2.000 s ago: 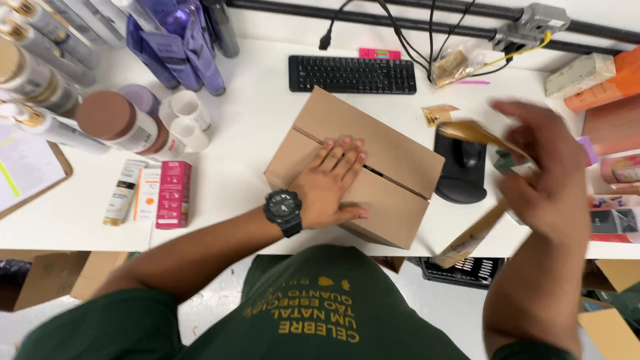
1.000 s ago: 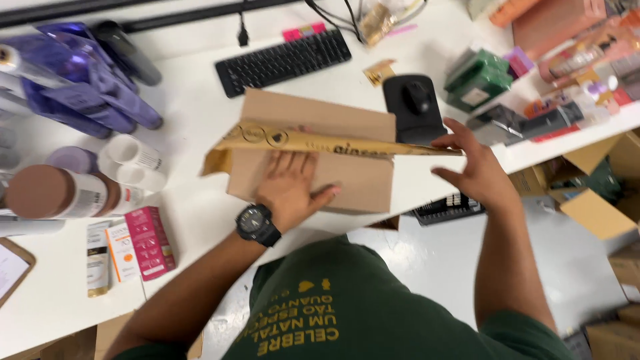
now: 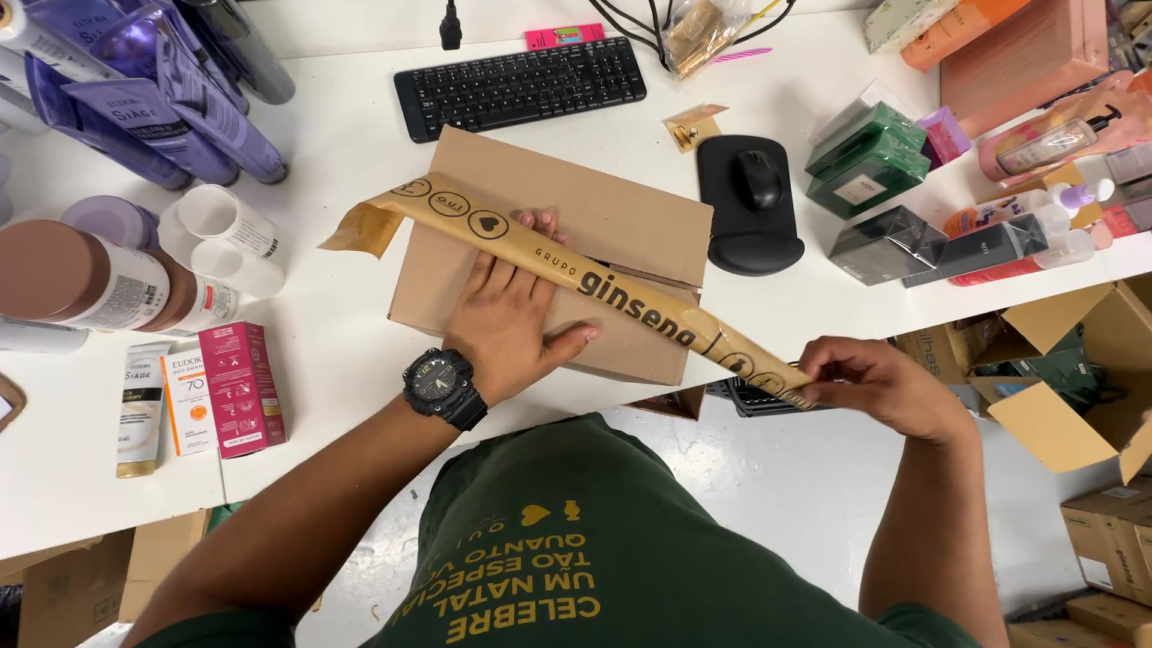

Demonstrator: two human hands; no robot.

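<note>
A cardboard box [image 3: 576, 198] lies on the white table [image 3: 342, 360] with its two top flaps folded in and a dark gap between them. My left hand [image 3: 508, 328], with a black watch at the wrist, rests on the box, its fingers spread and partly under a strip of printed brown packing tape [image 3: 558, 270]. The strip runs slantwise over the box, and its far left end is curled and hangs past the box. My right hand [image 3: 864, 382] pinches the near right end of the strip between thumb and fingers, beyond the table's front edge.
A black keyboard [image 3: 522, 85] lies behind the box, and a mouse [image 3: 758, 180] on a black pad to its right. Purple tubes [image 3: 153, 126], jars [image 3: 81, 274] and small cartons [image 3: 241, 391] stand left. Green boxes [image 3: 868, 162] stand right. Open cartons [image 3: 1080, 360] are below right.
My right hand has brought the tape strip across the box, out from the right side where it was two seconds ago. My left hand has stayed on the box. The view has shifted.
</note>
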